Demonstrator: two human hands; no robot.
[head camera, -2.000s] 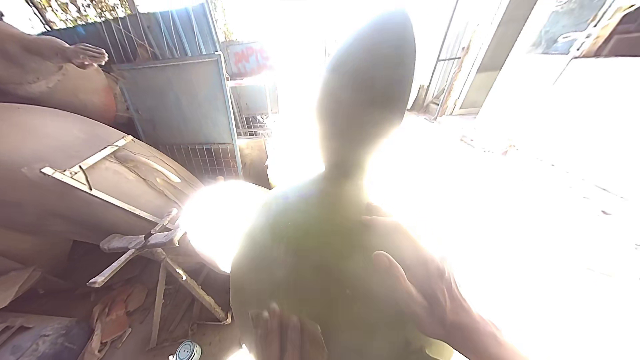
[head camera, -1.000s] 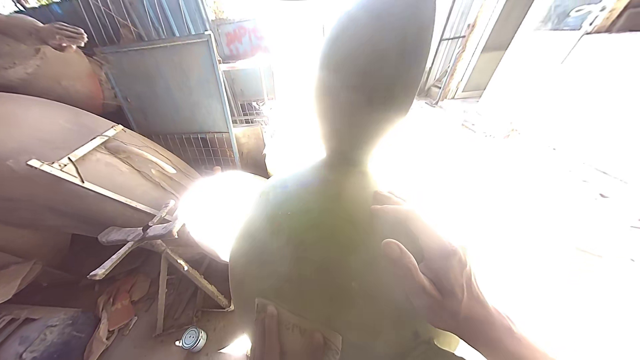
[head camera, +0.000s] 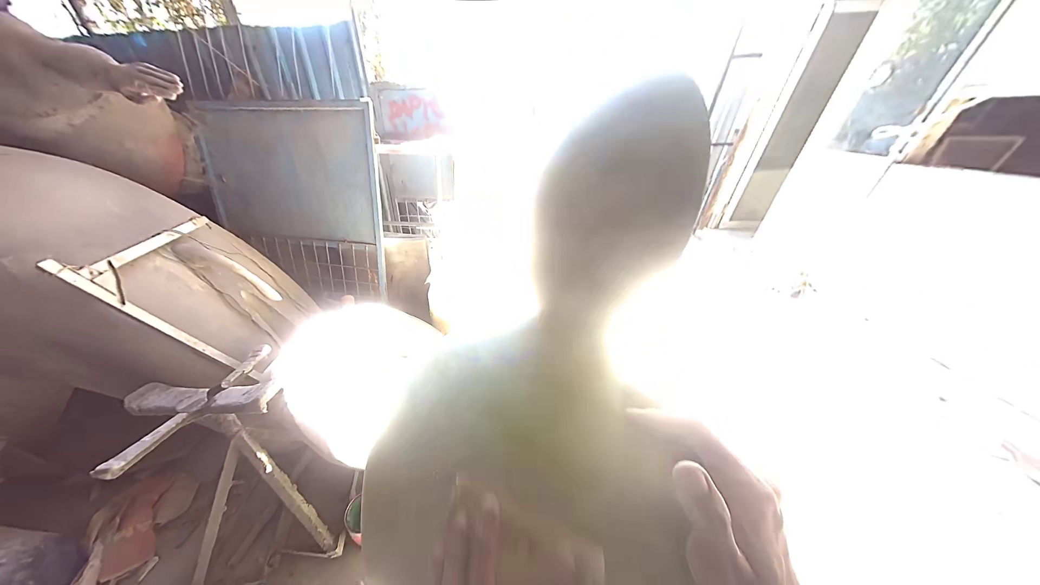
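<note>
A smooth greenish-grey figure, with an egg-shaped head, narrow neck and rounded shoulders, stands before me against strong glare. My right hand lies on its right-hand shoulder, thumb apart from the fingers. Low on the figure's surface, my left hand is blurred and partly cut off by the bottom edge. Its fingers press on a flat, thin brownish sheet, whose material I cannot tell.
A large rounded clay-coloured form fills the left, with a metal frame against it. Below are a worn wooden stand and scraps. Behind stands a blue-grey metal panel. Glare hides detail at right.
My left hand and the sheet under it have shifted a little on the figure's surface. My right hand stays on the shoulder. The view has tilted between frames.
</note>
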